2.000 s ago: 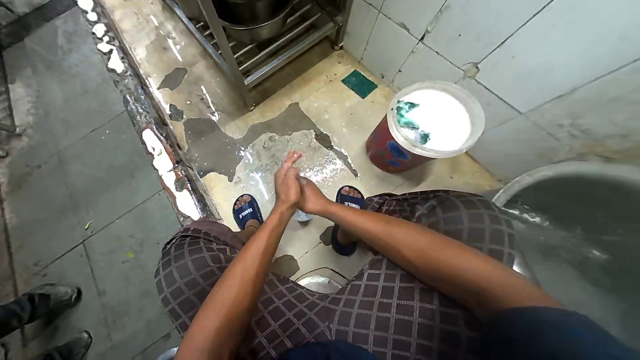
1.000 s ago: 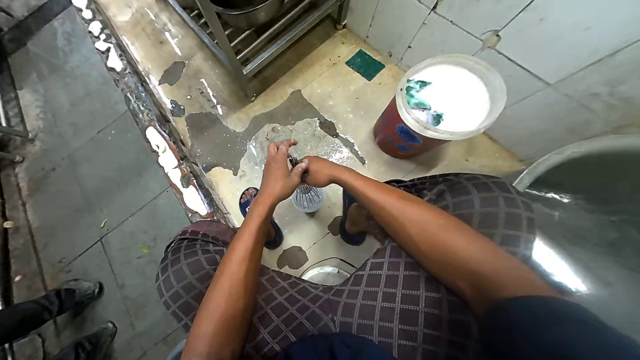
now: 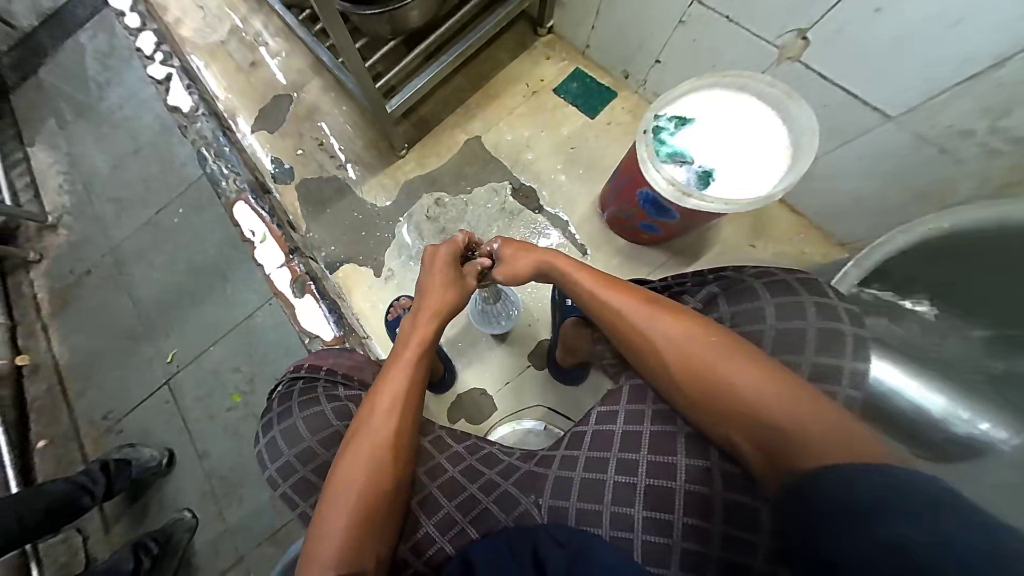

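Observation:
A clear, ribbed vessel (image 3: 494,310), perhaps a glass or a bottle, is below my joined hands, its rounded wide end toward the floor. My right hand (image 3: 518,261) is closed around its narrow upper part. Against it, my left hand (image 3: 450,274) has its bent fingers and thumb at the same upper end; the fingers hide what lies between them. Both hands look wet. To their right stands a red bucket (image 3: 656,204) with a pale rim, holding white foam and green scraps that look like scouring pad.
A green scouring pad (image 3: 586,93) lies on the wet floor near a metal rack (image 3: 456,60). At right is a large metal basin (image 3: 896,240) of water. A round metal item (image 3: 526,433) sits between my knees. Another person's shoes (image 3: 142,468) are at lower left, beyond the raised ledge.
Two seconds ago my hands were pressed together, largely covering the clear vessel. It now shows more fully beneath them, and my left fingers have curled at its upper end.

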